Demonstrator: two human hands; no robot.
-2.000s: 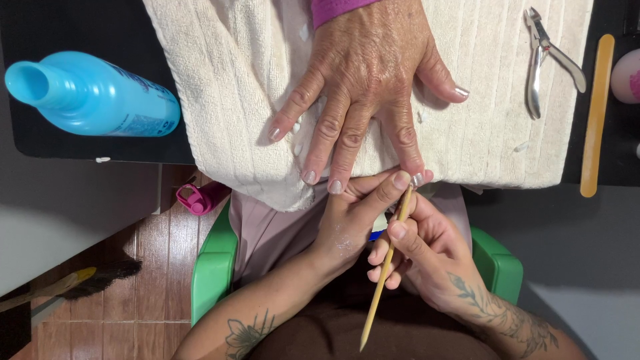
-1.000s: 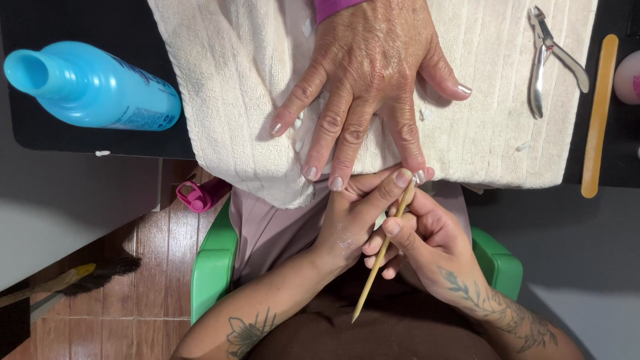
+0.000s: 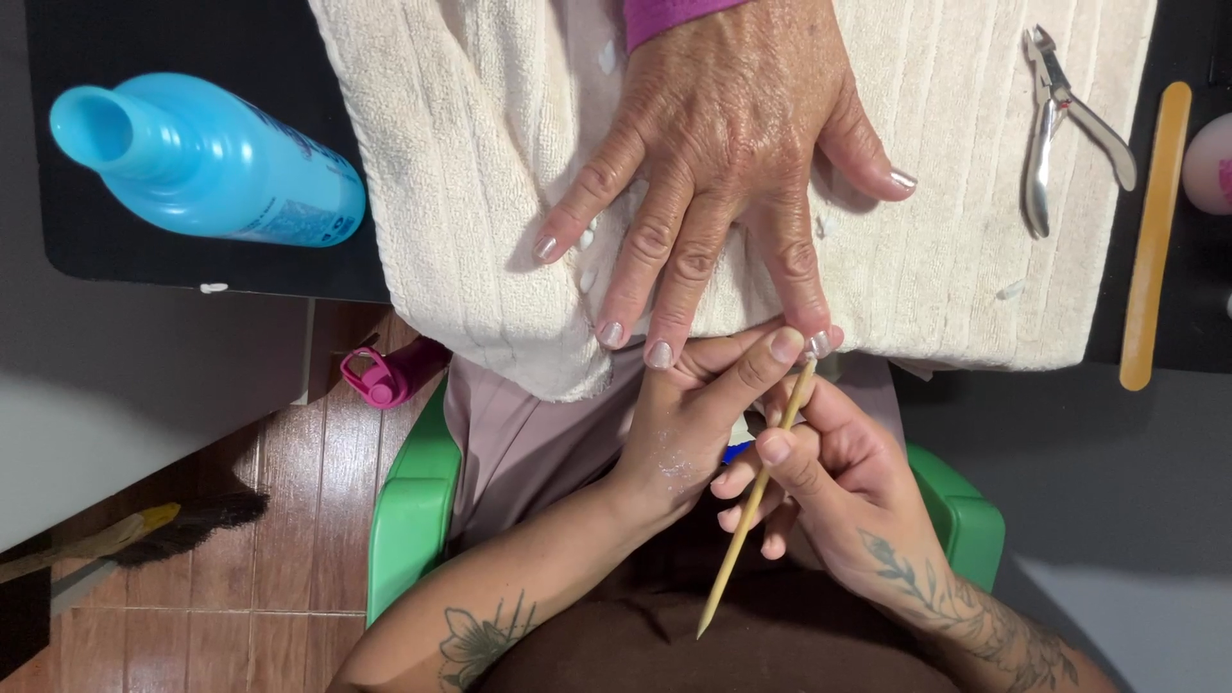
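Observation:
Another person's hand (image 3: 731, 144), its nails painted a shiny silvery pink, lies palm down on a cream towel (image 3: 962, 241). My left hand (image 3: 688, 423) grips the tip of that person's index finger, thumb beside the nail. Between the thumb and fingers of my right hand (image 3: 828, 472) is a thin wooden stick (image 3: 751, 515), slanting down to the left. Its upper end, with a little white cotton on it, touches the edge of the index fingernail. Something white and blue shows partly behind my hands; what it is I cannot tell.
A blue plastic bottle (image 3: 212, 164) stands open on the black tabletop (image 3: 298, 274) at left. Cuticle nippers (image 3: 1064, 106) lie on the towel, a nail file (image 3: 1155, 236) right of it. Below are a pink bottle (image 3: 395, 371), a broom-like brush (image 3: 192, 527) and a green chair (image 3: 414, 510).
The lower end of the wooden stick has swung slightly left compared with two seconds ago. Both my hands stay at the same fingertip.

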